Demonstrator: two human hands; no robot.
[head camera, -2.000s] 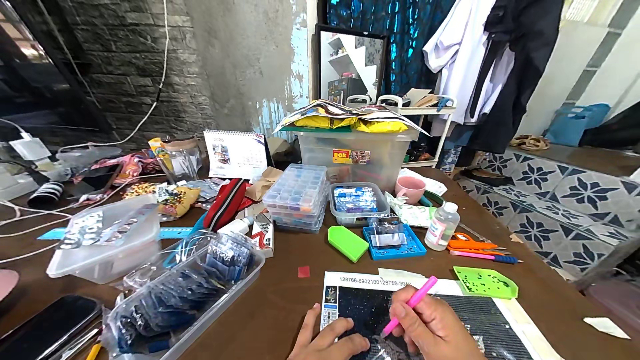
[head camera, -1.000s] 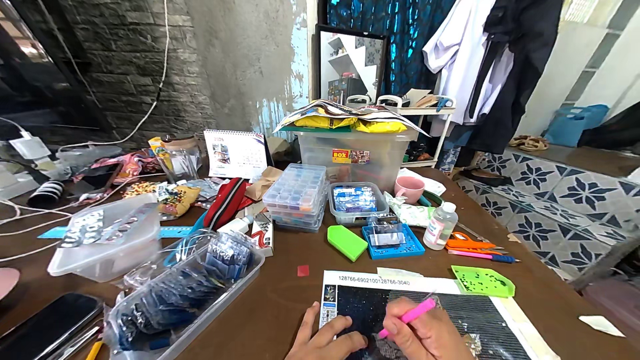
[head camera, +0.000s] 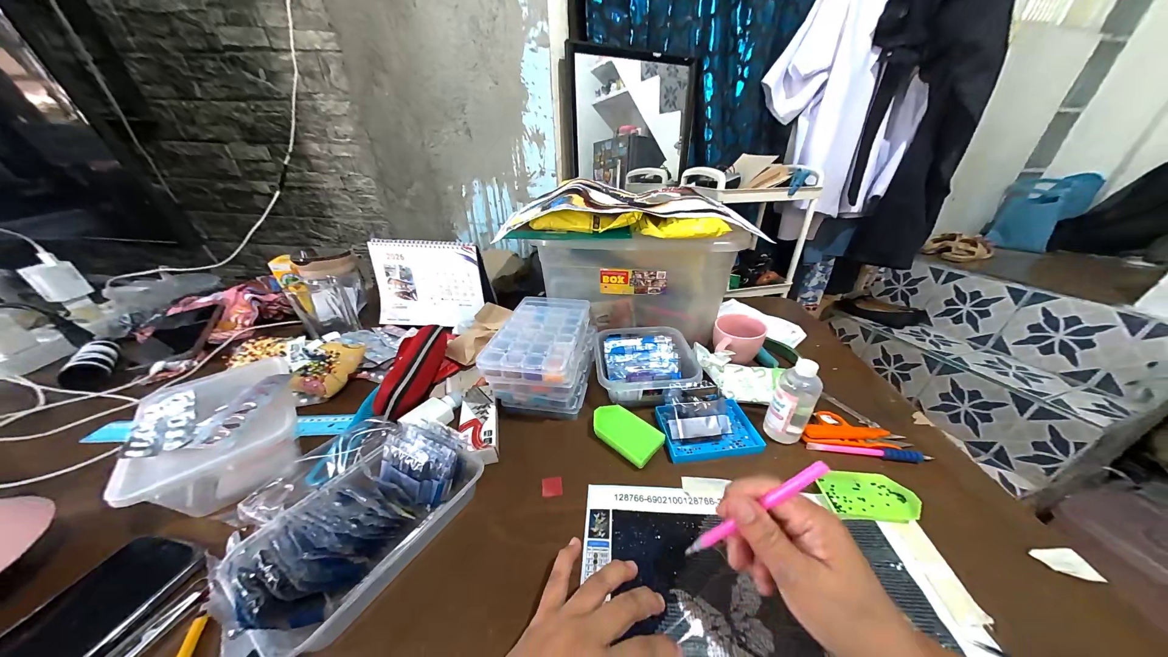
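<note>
A diamond painting canvas (head camera: 657, 538) with a dark picture and white margins lies on the brown table. My left hand (head camera: 598, 607) rests on its left part, fingers spread, holding nothing. Between the thumb and fingers of my right hand (head camera: 789, 557) is a pink applicator pen (head camera: 762, 506), tilted, its tip over the dark upper part of the canvas. Whether the tip touches the canvas, I cannot tell. Right of that hand, a green tray (head camera: 870, 497) with dark drills lies at the canvas's upper edge. My right hand hides part of the canvas.
Behind the canvas are a green tray (head camera: 628, 436), a blue tray (head camera: 710, 431), a clear bottle (head camera: 791, 401) and orange-handled scissors (head camera: 849, 431). Stacked bead organizers (head camera: 536, 356) stand farther back. At left are a plastic container of dark packets (head camera: 429, 525) and a phone (head camera: 105, 593).
Since a second ago, my right hand has lifted the pink pen up and away from its lower place on the canvas. My left hand stays on the canvas.
</note>
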